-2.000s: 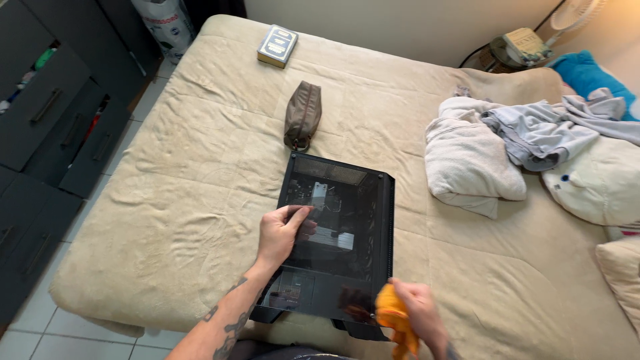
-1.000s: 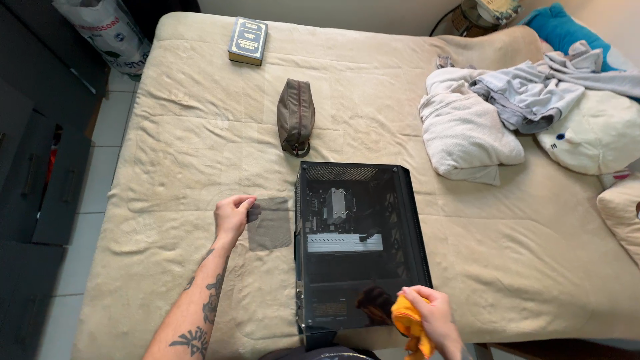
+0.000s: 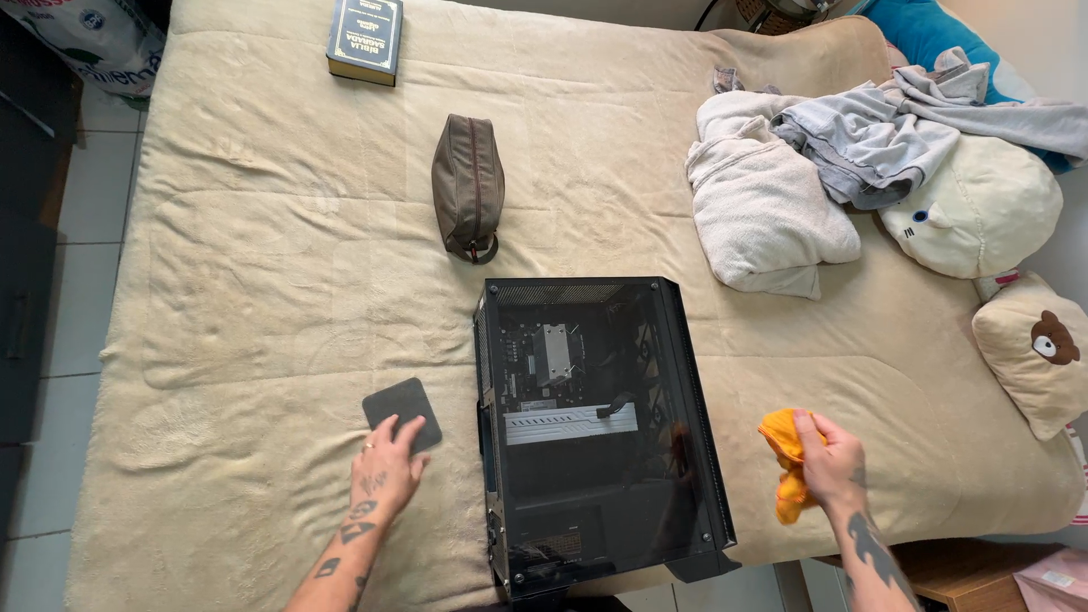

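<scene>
A black computer case (image 3: 595,476) lies on its side on the bed, its see-through side panel facing up; a white graphics card (image 3: 569,423) and a CPU cooler (image 3: 557,353) show through it. Left of the case, a thin dark grey square pad (image 3: 404,412) rests on the blanket. The fingers of my left hand (image 3: 389,463) are spread over its lower edge; whether they touch it is unclear. To the right of the case, my right hand (image 3: 829,459) grips a crumpled orange cloth (image 3: 786,463) above the blanket.
Beyond the case stand a brown zippered pouch (image 3: 469,187) and a thick book (image 3: 365,38). Folded light bedding (image 3: 765,204), grey clothing (image 3: 867,140), a white plush (image 3: 977,208) and a bear cushion (image 3: 1033,353) lie at the right. A wooden surface (image 3: 960,569) sits below the bed's edge.
My left hand has gone from over the case to its left, and the grey pad it held up now lies on the blanket. My right hand with the cloth has moved right, away from the case.
</scene>
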